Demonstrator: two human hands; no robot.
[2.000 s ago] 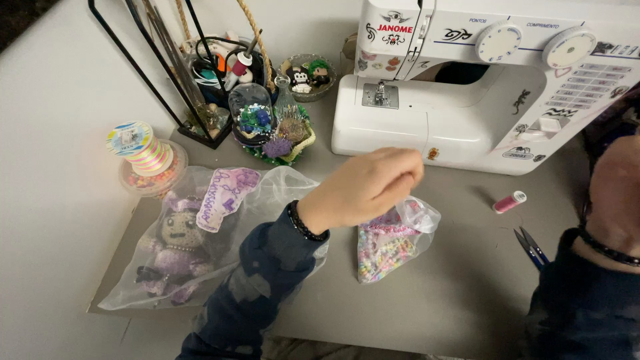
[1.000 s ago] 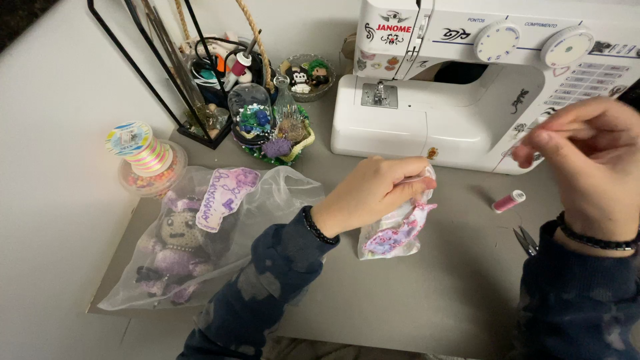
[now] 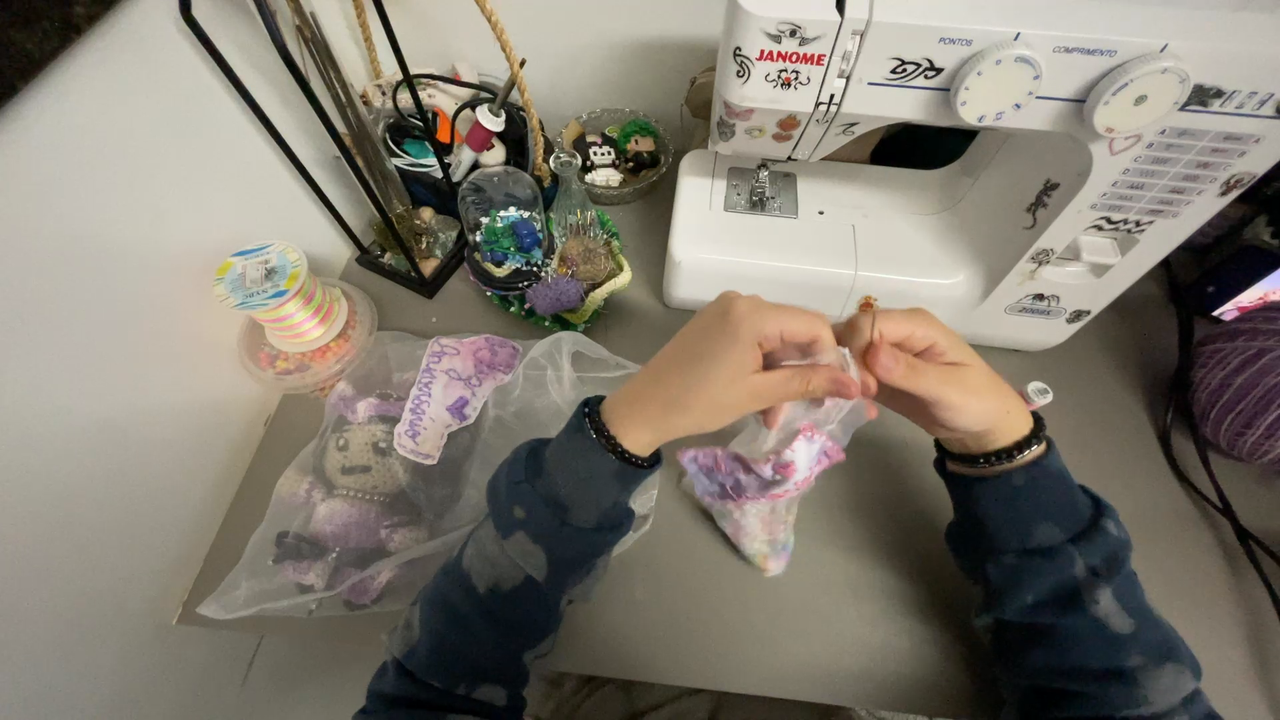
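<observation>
My left hand [image 3: 745, 375] pinches the gathered top of a small sheer bag [image 3: 765, 490], which hangs tilted over the table with a pink-and-purple piece and pale beads inside. Against its right side, my right hand [image 3: 915, 375] has thumb and finger pressed together at the bag's neck; a fine thread or needle seems to be between them, too small to tell. Left of my left forearm lies a larger white organza bag [image 3: 570, 390] with a purple crocheted doll [image 3: 365, 460] and a lettered purple tag [image 3: 450, 395]. A spool of pink thread [image 3: 1038, 393] is mostly hidden behind my right hand.
A white Janome sewing machine [image 3: 820, 240] stands behind my hands. At the back left are a multicolored cord spool [image 3: 300, 300] on a bead container, a black metal stand [image 3: 300, 140], a pincushion holder [image 3: 560, 290] and a glass dish [image 3: 620, 185]. Purple yarn [image 3: 1240, 380] and black cables [image 3: 1190, 470] are at the right.
My right hand has come in from the right to meet my left hand at the small bag. That bag lay on the table two seconds ago; now my left hand holds it up.
</observation>
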